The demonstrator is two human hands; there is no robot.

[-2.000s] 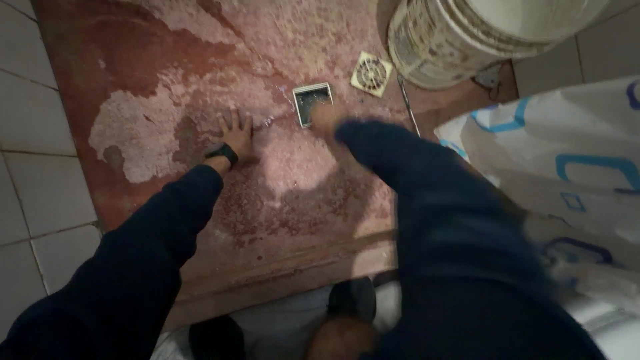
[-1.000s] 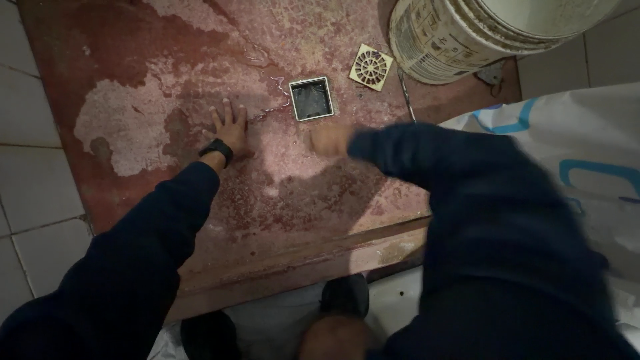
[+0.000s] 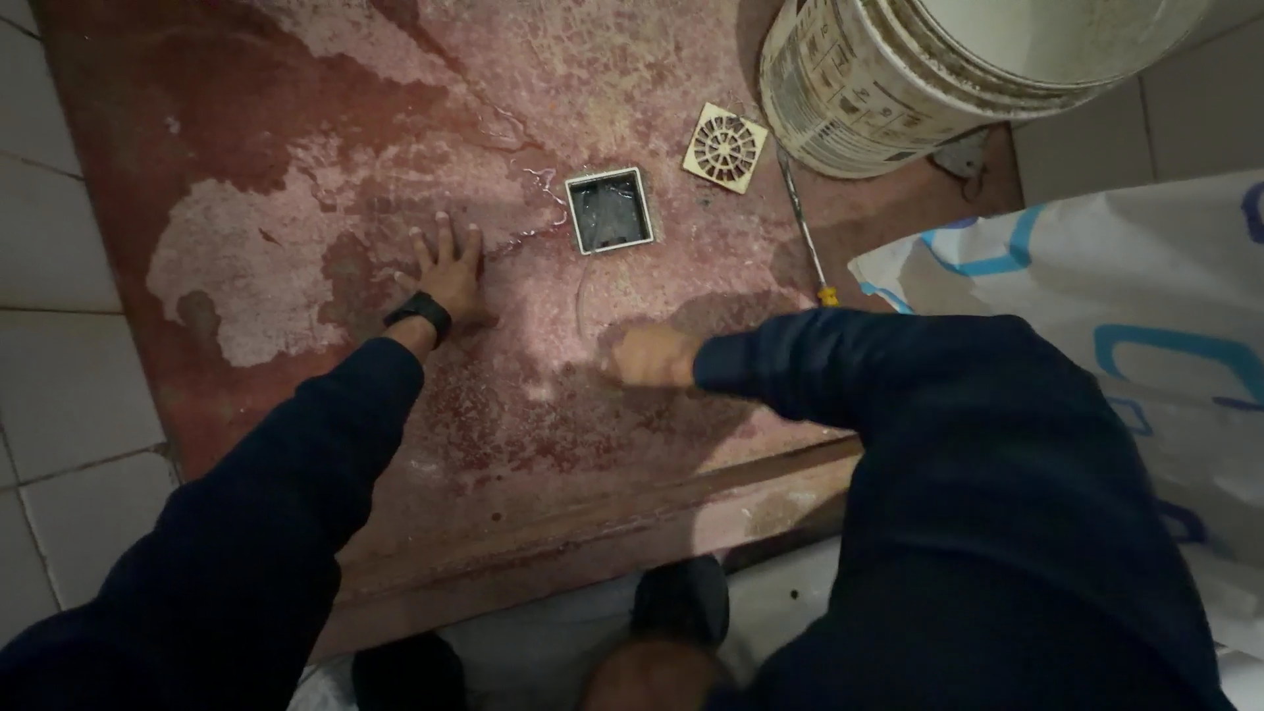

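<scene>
My left hand (image 3: 450, 276), a dark watch on its wrist, rests with fingers spread on the wet red floor, left of the drain. The square floor drain (image 3: 610, 210) is uncovered, with dark water inside its pale frame. My right hand (image 3: 647, 355) is blurred, just below the drain; a thin, curved wire-like strand (image 3: 581, 296) runs between it and the drain. Whether the fingers grip the strand cannot be made out. The square drain grate (image 3: 726, 148) lies up and right of the drain. A screwdriver (image 3: 807, 232) with a yellow handle lies beside the bucket.
A dirty white plastic bucket (image 3: 849, 94) stands at the upper right. A shower curtain (image 3: 1047, 276) with blue shapes hangs at the right. The floor ends at a raised ledge (image 3: 592, 533) in front of my feet. Tiled walls (image 3: 69, 395) border the sides.
My right hand has moved from the drain's right edge to below the drain. My left hand stays on the floor. The screwdriver's yellow handle now shows beyond my right sleeve.
</scene>
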